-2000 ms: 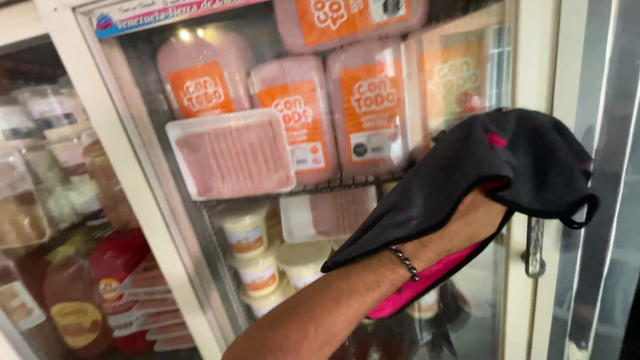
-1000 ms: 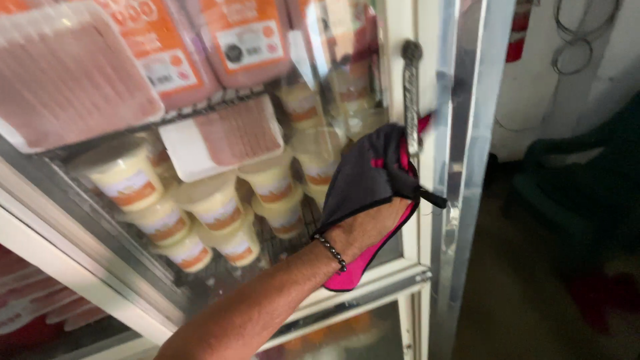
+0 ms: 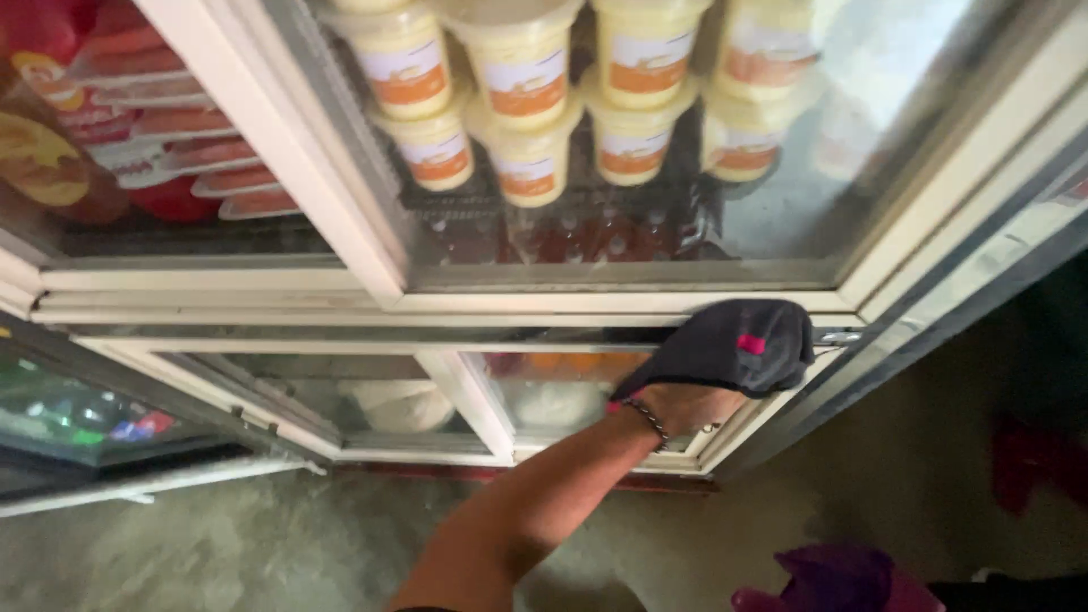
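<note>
My left hand (image 3: pixel 693 408), with a dark beaded bracelet at the wrist, is mostly under a dark grey cloth (image 3: pixel 731 348) with pink parts. It holds this cloth against the white frame (image 3: pixel 595 304) of a glass-fronted refrigerator, low at the right, near a metal fitting (image 3: pixel 840 337). The cloth hides most of the fingers. Above the hand, behind the glass pane (image 3: pixel 629 246), stand stacked tubs (image 3: pixel 527 81) of a pale yellow product with white and orange labels. My right hand is not in view.
Packaged meats (image 3: pixel 204 140) lie behind the left pane. Lower sliding panes (image 3: pixel 382 399) show pale items inside. At the far left is another glass-fronted unit (image 3: pixel 76 425). Below lies a concrete floor (image 3: pixel 255 544), with purple and pink fabric (image 3: pixel 833 582) at the bottom right.
My left hand and the cloth have moved down the refrigerator front, from beside the upper handle to the frame below the tubs. The view has tilted down.
</note>
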